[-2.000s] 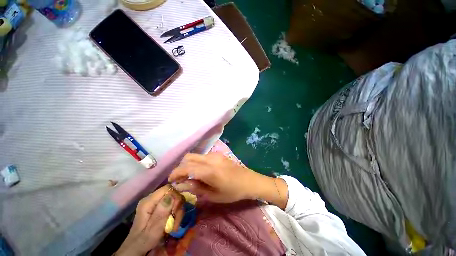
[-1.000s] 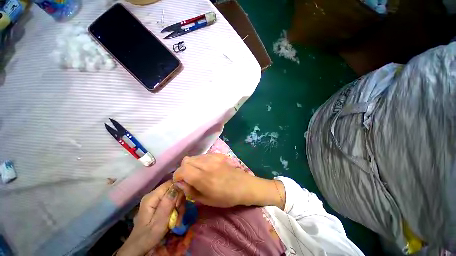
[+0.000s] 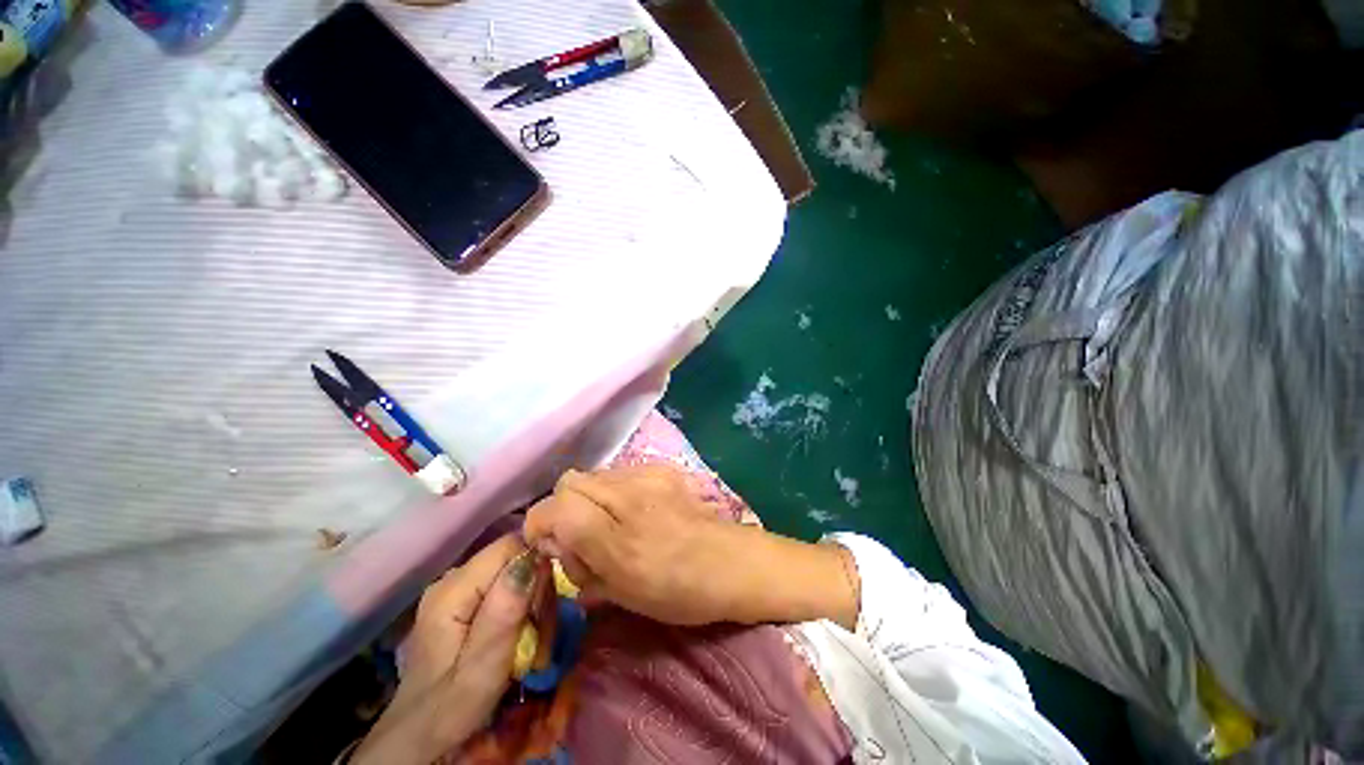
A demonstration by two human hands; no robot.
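Note:
A small blue and yellow plush toy (image 3: 555, 647) is low in the middle, over the lap, partly hidden by the hands. My left hand (image 3: 471, 635) holds it, the thumb on top at its yellow part. My right hand (image 3: 643, 546) is against the left fingertips at the toy's upper end, its thumb and fingers pinched together. What the right fingertips pinch is too small to tell; no needle or thread can be made out clearly.
Thread snips (image 3: 389, 423) lie near the table edge, left of the hands. Beyond are a phone (image 3: 409, 135), white stuffing (image 3: 240, 142), second snips (image 3: 573, 67) and small dark rings (image 3: 539, 135). A large grey sack (image 3: 1167, 434) stands right on the green floor.
My right hand has closed in from slightly spread fingers to a pinch against my left fingertips. Less of the toy's yellow shows. The table view has shifted slightly upward.

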